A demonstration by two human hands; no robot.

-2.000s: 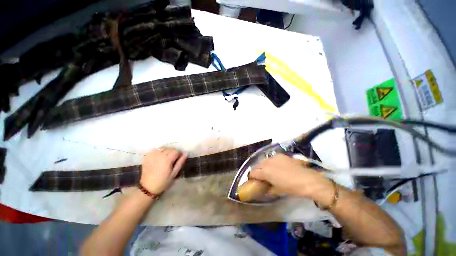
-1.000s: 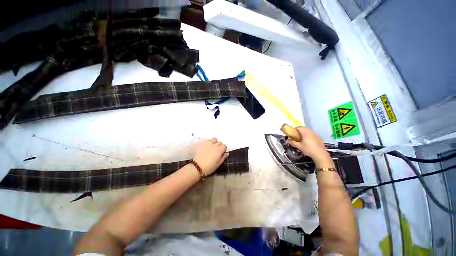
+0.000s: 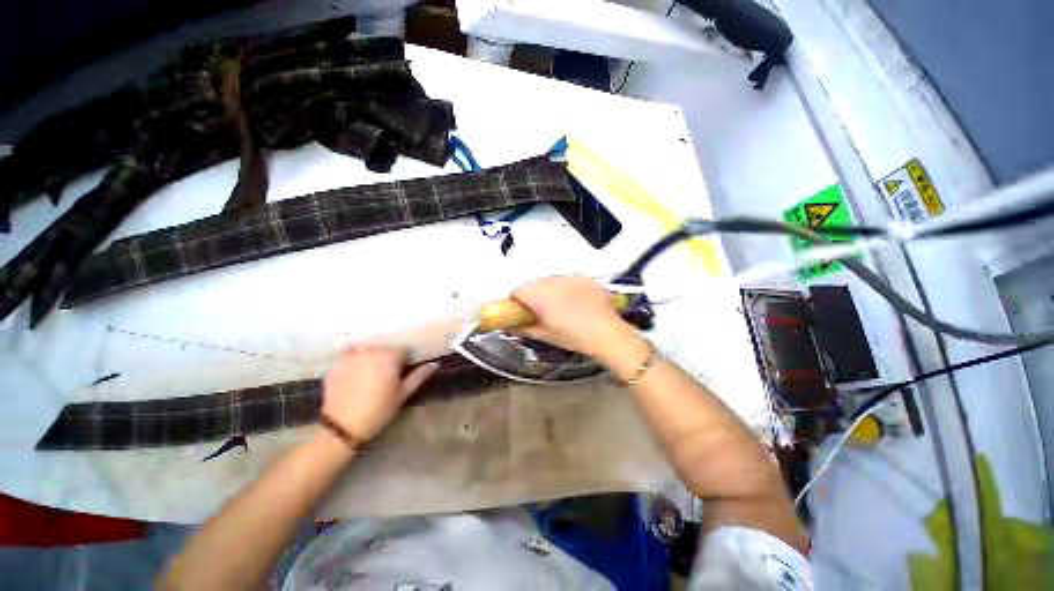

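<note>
A dark plaid strip point(image 3: 173, 420) lies flat along the near part of the white table, its slanted end at the left. My left hand point(image 3: 368, 390) rests on the strip near its middle, fingers together and thumb out to the right. My right hand point(image 3: 566, 314) is closed on the tan wooden handle of a steam iron point(image 3: 526, 356). The iron's pointed soleplate faces left and lies over the strip's right part, hiding the strip's right end. A gap of strip shows between the iron's tip and my left hand.
Another plaid strip point(image 3: 347, 210) lies across the middle, its right end over a black rectangle point(image 3: 595, 219). A dark plaid heap point(image 3: 312, 98) fills the far left. The iron's hose point(image 3: 763, 227) trails right above a dark iron rest point(image 3: 792, 346). Dark scraps lie near the strip.
The iron has come from beside the rest at the right leftward onto the strip. My left hand has moved left along the strip. The camera view has also shifted.
</note>
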